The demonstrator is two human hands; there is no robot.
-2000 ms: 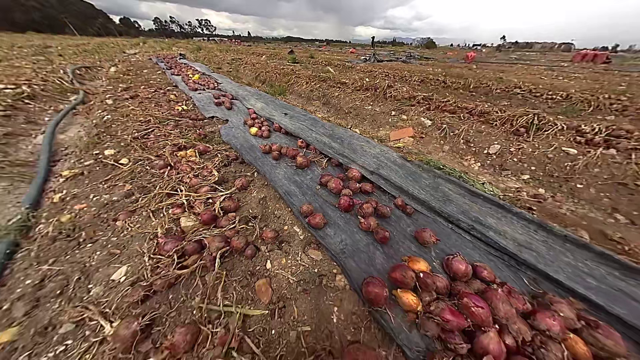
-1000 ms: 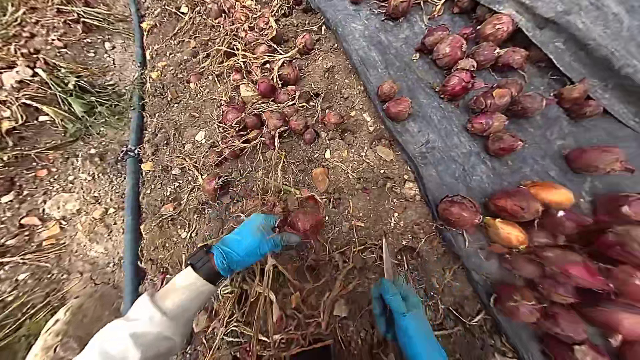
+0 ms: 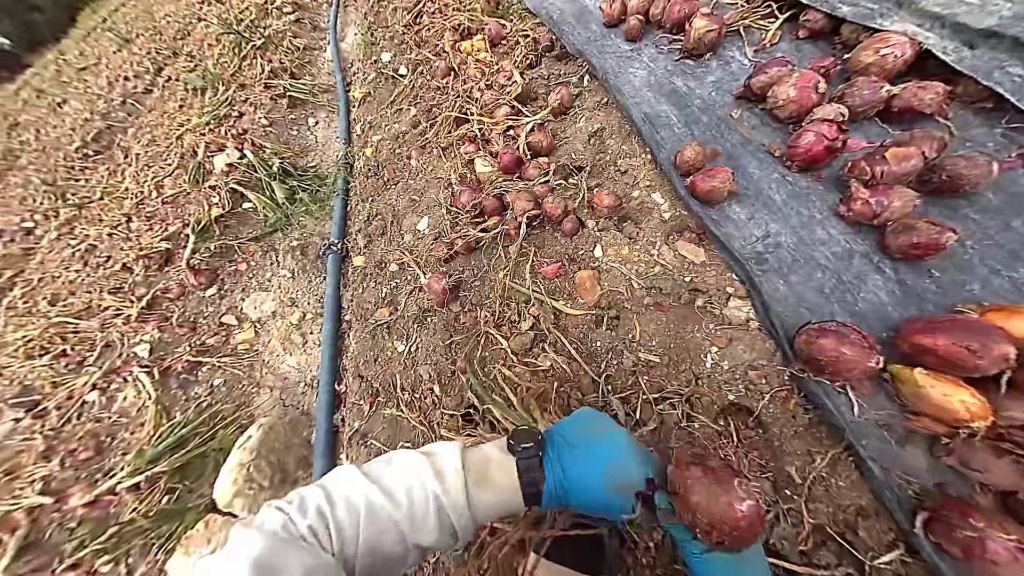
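My left hand (image 3: 596, 464), in a blue glove with a dark watch at the wrist, is closed at the neck end of a large red onion (image 3: 718, 502) at the bottom, right of centre. Under and beside that bulb is my right hand (image 3: 720, 556), also blue-gloved, partly hidden by the onion and cut by the frame's lower edge. Its grip is not clear, and no knife blade can be made out. More red onions (image 3: 838, 350) lie on a dark ground sheet (image 3: 800, 248) at the right, with an orange-yellow onion (image 3: 942, 397) among them.
Smaller red onions (image 3: 524, 204) lie among dry stalks on the soil ahead. A dark hose (image 3: 332, 320) runs lengthwise at the left, with a large pale stone (image 3: 264, 464) beside it. Dry stalks and some green leaves cover the ground beyond the hose.
The view has tilted down since the first frame. Both hands have come together low in the frame, around the onion. The knife seen in my right hand a second ago is no longer discernible.
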